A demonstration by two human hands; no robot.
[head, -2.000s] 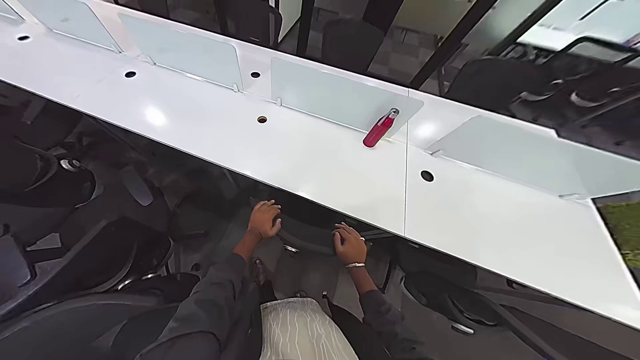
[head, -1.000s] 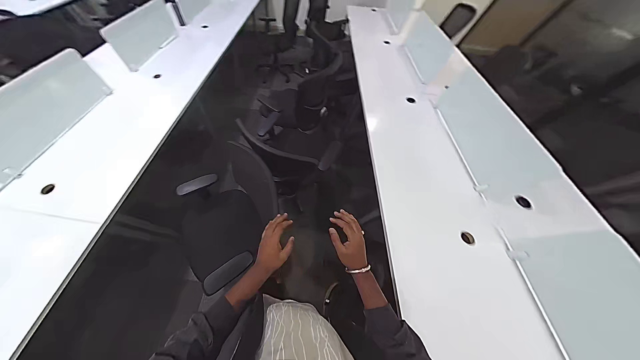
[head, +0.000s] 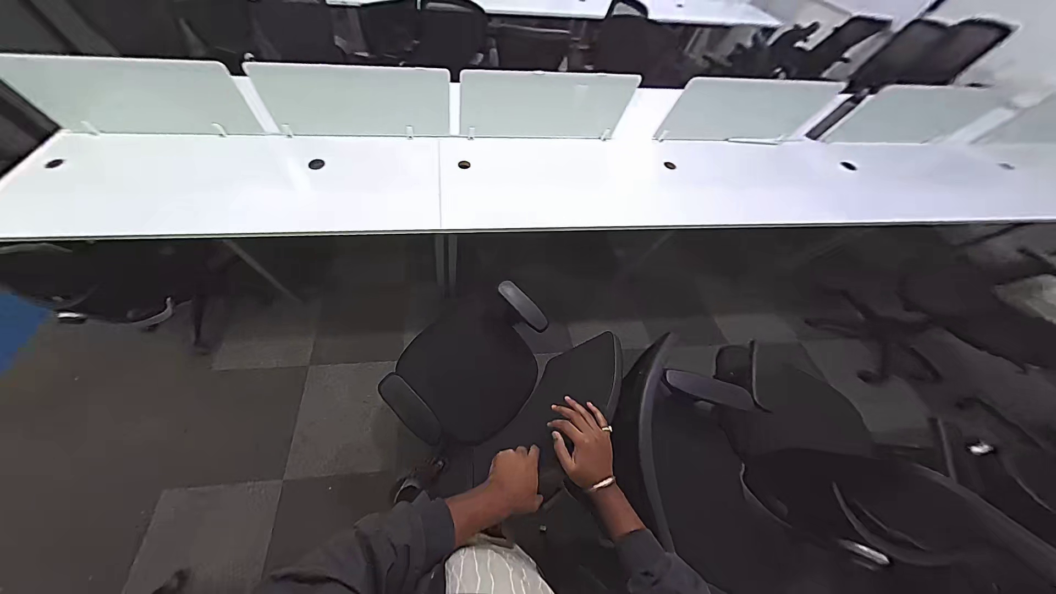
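A black office chair, its seat [head: 470, 371] and two armrests in view, stands in front of me with its backrest [head: 577, 379] toward my body. My left hand [head: 514, 481] is at the near lower edge of that backrest, fingers curled over it; what lies under the fingers is hidden. My right hand [head: 584, 441], with a ring and a bracelet at the wrist, rests on the backrest's right part, fingers spread. Close by on the right is another black office chair [head: 792, 412], its curved back near my right wrist.
A long white desk [head: 544, 190] with cable holes and frosted divider panels [head: 549, 103] runs across the view beyond the chair. More black chairs stand at the right [head: 982, 305] and under the desk at the left [head: 107, 276]. Carpet tiles [head: 239, 412] cover the floor.
The view has swung round to another row of desks. A second ago both hands were raised and apart with fingers spread; now they are at the chair's backrest, the left one curled.
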